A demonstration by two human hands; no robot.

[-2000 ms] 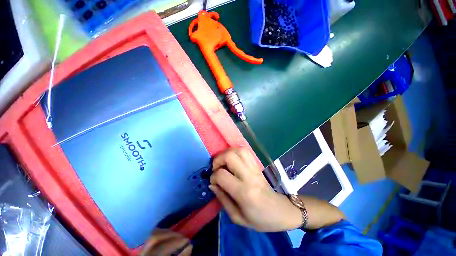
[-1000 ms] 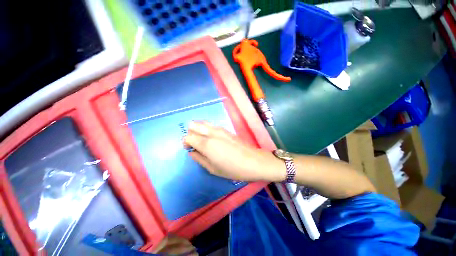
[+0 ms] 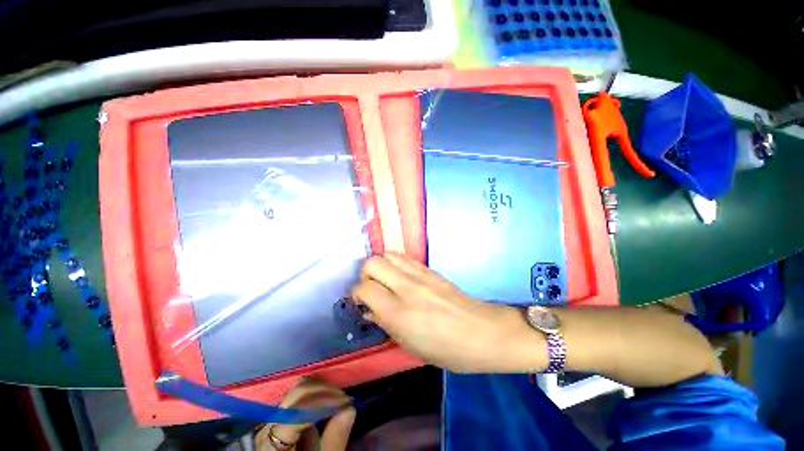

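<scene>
A coral-red foam tray [image 3: 119,264] holds two tablets. The left grey tablet [image 3: 256,339] lies under clear shiny, wrinkled film [image 3: 238,247]. The right blue-grey tablet [image 3: 476,255] shows a "SMOOTH" logo and a dark camera area [image 3: 547,282]. My right hand [image 3: 423,308] has its bent fingertips at the left tablet's camera area [image 3: 349,315]; whether they hold a small piece is hidden. My left hand [image 3: 313,418], partly cut off by the bottom edge, holds a blue film strip [image 3: 225,402] across the tray's front edge.
An orange air blow gun [image 3: 602,141] and a blue parts bin [image 3: 692,132] with small black pieces are to the right. A blue parts tray [image 3: 551,31] is behind. Used blue film pieces [image 3: 35,238] lie scattered on the green bench [image 3: 66,365] at the left.
The view has shifted left, showing both tablets fully. My right hand has moved from the right tablet to the left tablet's camera area. My left hand and the blue strip are more visible.
</scene>
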